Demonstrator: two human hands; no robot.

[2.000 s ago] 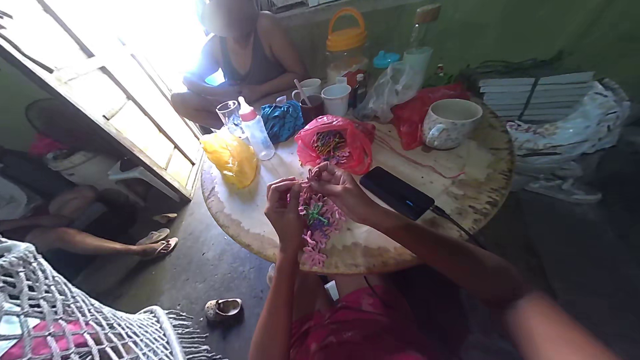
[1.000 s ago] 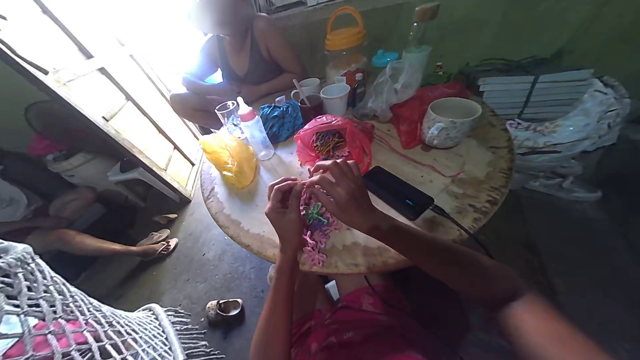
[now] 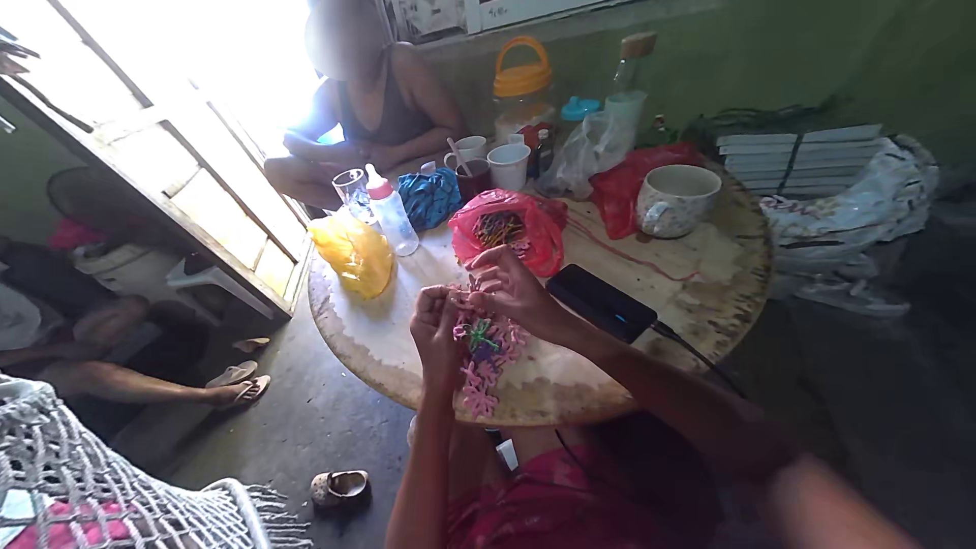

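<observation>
My left hand (image 3: 436,324) pinches one edge of a pink string of small flower-like loops (image 3: 480,377), which hangs down onto the round table (image 3: 579,396). Green and purple pieces show among the pink. Close on its right, my right hand (image 3: 507,293) has bent fingers at the same upper end of the string; its fingertips meet the pink material, though the exact grip is partly hidden. Just beyond my hands stands an open red plastic bag (image 3: 545,240) with many coloured pieces (image 3: 499,229) inside. A black power bank (image 3: 602,303) with a cable lies right of my right hand.
A yellow bag (image 3: 354,259), a baby bottle (image 3: 395,221), a blue bag (image 3: 431,198) and several cups (image 3: 508,164) stand toward the back. A large floral mug (image 3: 679,202) is at the right. One person (image 3: 381,107) sits across the table; another person's legs (image 3: 145,385) are at left.
My right hand's fingers have shifted and spread more beside my left hand, which stays nearly in place at the pink string.
</observation>
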